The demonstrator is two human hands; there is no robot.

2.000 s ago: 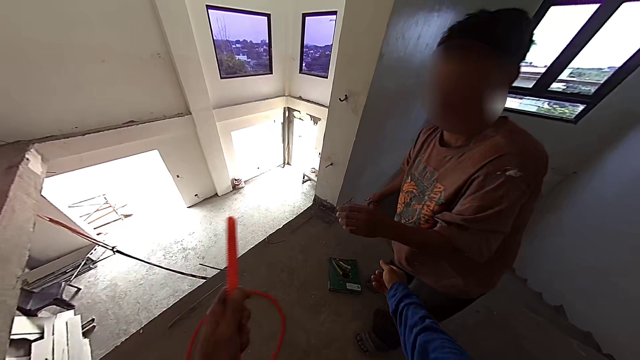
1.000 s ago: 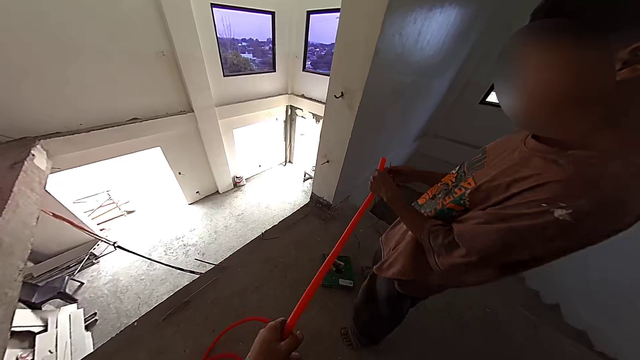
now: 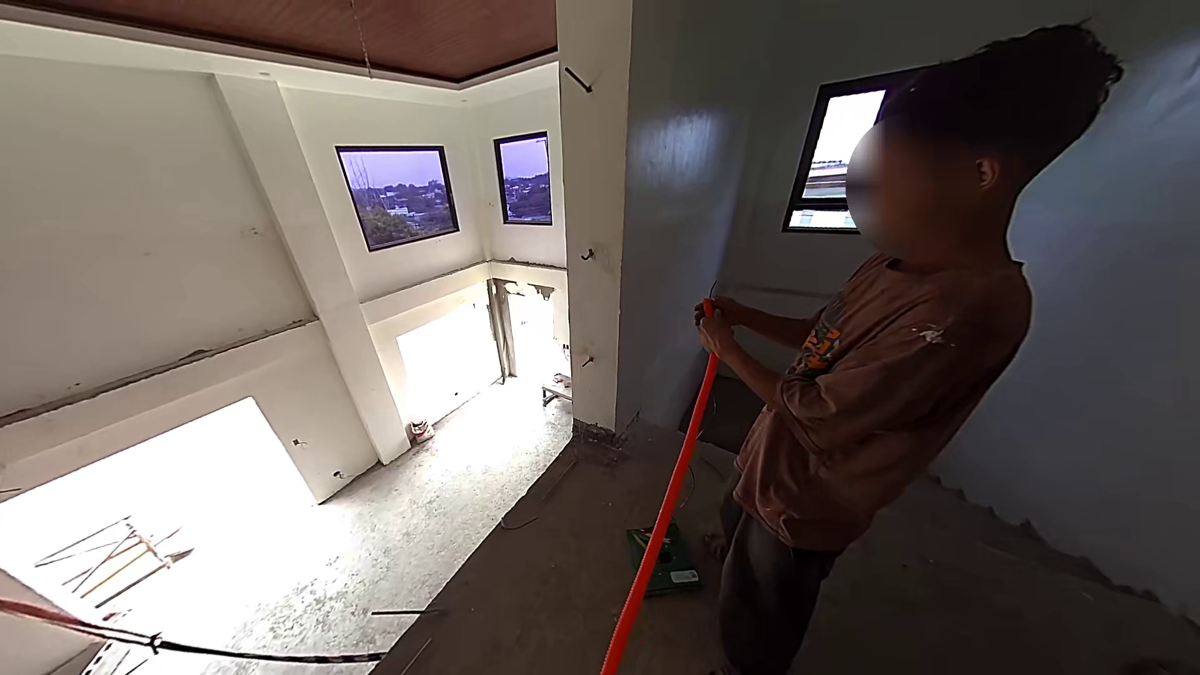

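Note:
An orange corrugated conduit (image 3: 667, 497) runs from the bottom edge of the view up to the hands of a person in a brown T-shirt (image 3: 891, 403) on the right. Both of that person's hands are around its upper end, where a thin dark wire sticks up. Neither my left hand nor my right hand shows in this frame; the conduit's lower end is cut off by the frame. Behind the conduit, a green case (image 3: 677, 574) lies on the dark concrete floor.
An open floor edge (image 3: 478, 553) drops to a bright lower level. A dark cable (image 3: 253, 653) crosses at the lower left. Metal hooks stick out of the column (image 3: 592, 309). Bits of wire lie near the edge, and a metal frame (image 3: 117, 562) stands below.
My hand, on the conduit's lower part one second ago, has gone out of view. The other person stands more upright, with both hands at the conduit's end. The view has tilted up.

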